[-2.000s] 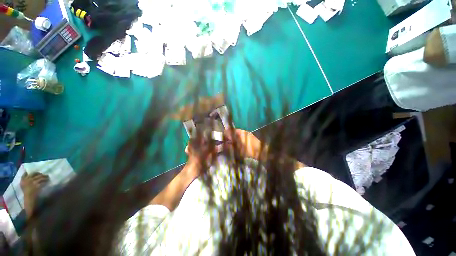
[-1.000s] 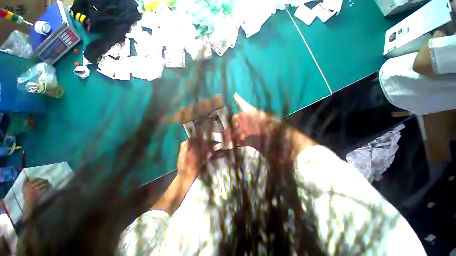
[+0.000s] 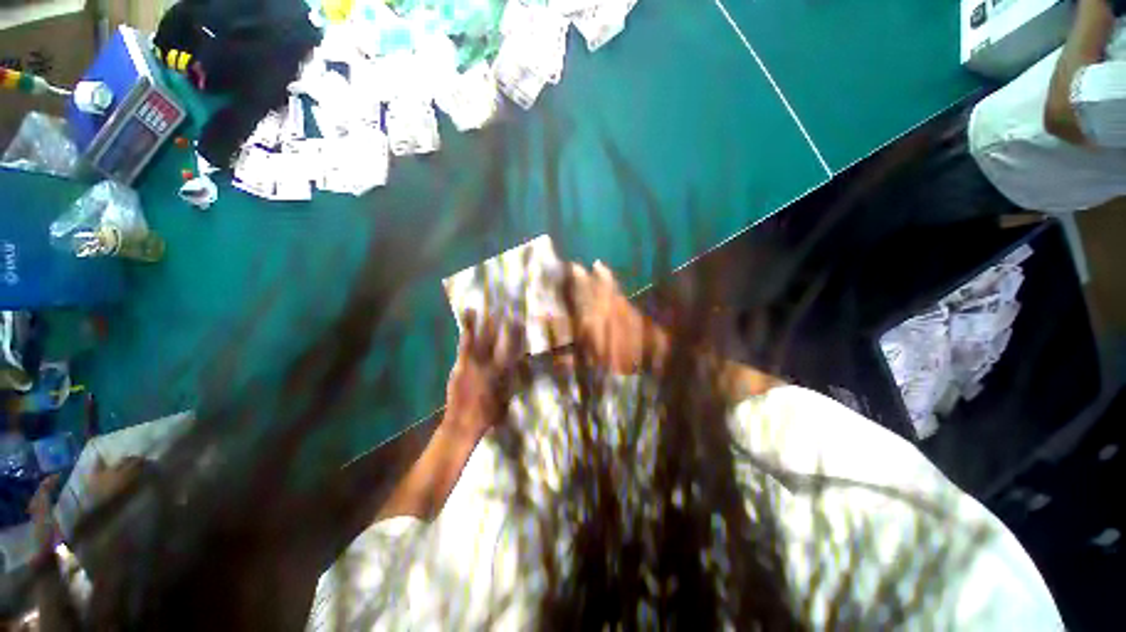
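A small white product box with faint grey print lies at the table's near edge in front of me, its white face up and no open flap showing. My left hand holds its near left side. My right hand is at its right side, with fingers along that edge. Strands of dark hair hang across the view and blur both hands, so the exact finger contact on the right is hard to tell.
White paper slips spread along the far side of the green table. A black heap, blue printed box and clear bag are at left. A black crate holds whitish pieces at right. Other people's arms show on both sides.
The brown flap that stood up from the open box no longer shows; a white face covers the top. My right hand has drawn back to the box's side. The view has shifted slightly.
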